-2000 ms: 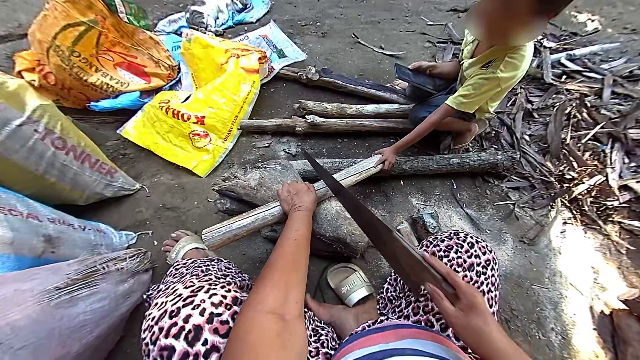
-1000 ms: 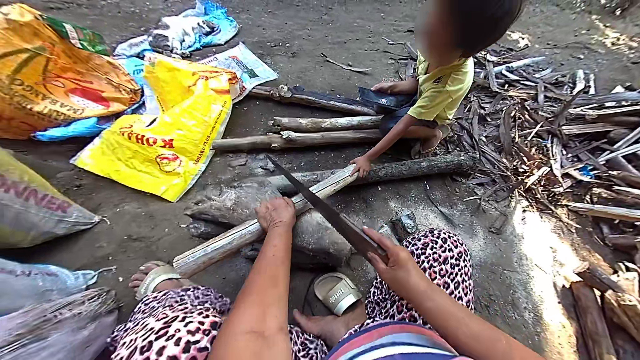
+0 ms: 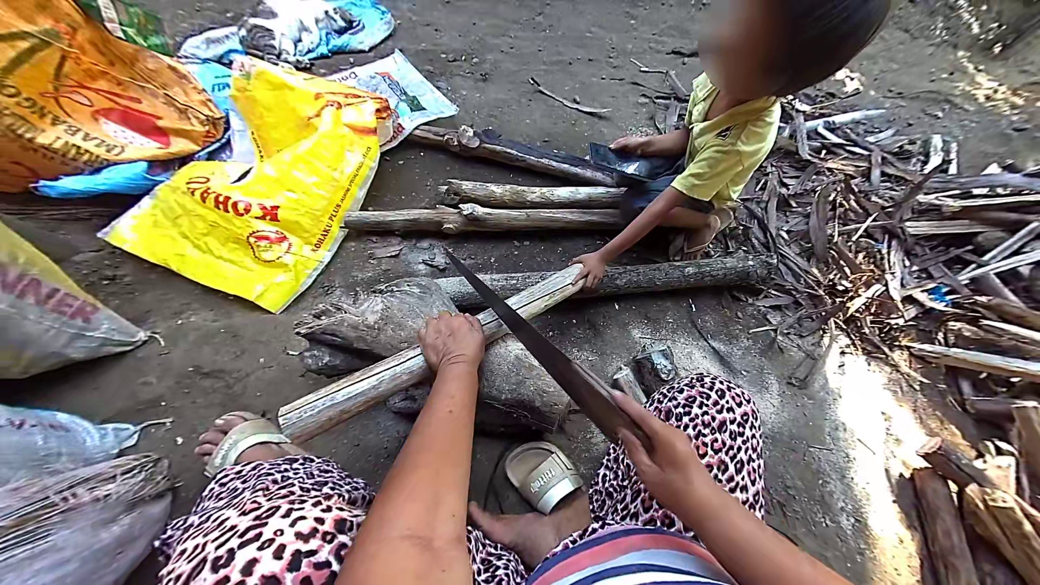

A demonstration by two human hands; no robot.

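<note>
My left hand [image 3: 452,341] grips a peeled wooden pole [image 3: 366,388], which slants over a thick log [image 3: 520,374] on the ground. A long dark-bladed handsaw [image 3: 536,349] is in my right hand [image 3: 662,455], its tip pointing up and to the left. The blade crosses above the pole, just right of my left hand; whether it touches the wood I cannot tell. At the pole's upper end rests a hand [image 3: 593,268] of another person, who crouches in a yellow shirt [image 3: 735,150] and holds a dark flat object [image 3: 630,161] in the other hand.
Behind the pole lie a long log [image 3: 674,276] and several thinner branches [image 3: 520,219]. Yellow [image 3: 268,187] and orange sacks [image 3: 97,97] lie at the upper left, with filled sacks [image 3: 49,309] below. Dry leaves and split wood [image 3: 861,203] cover the right side. My sandalled feet flank the log.
The saw and both my hands keep much the same arrangement at the pole. The other person's hand stays on its far end. The view has shifted somewhat.
</note>
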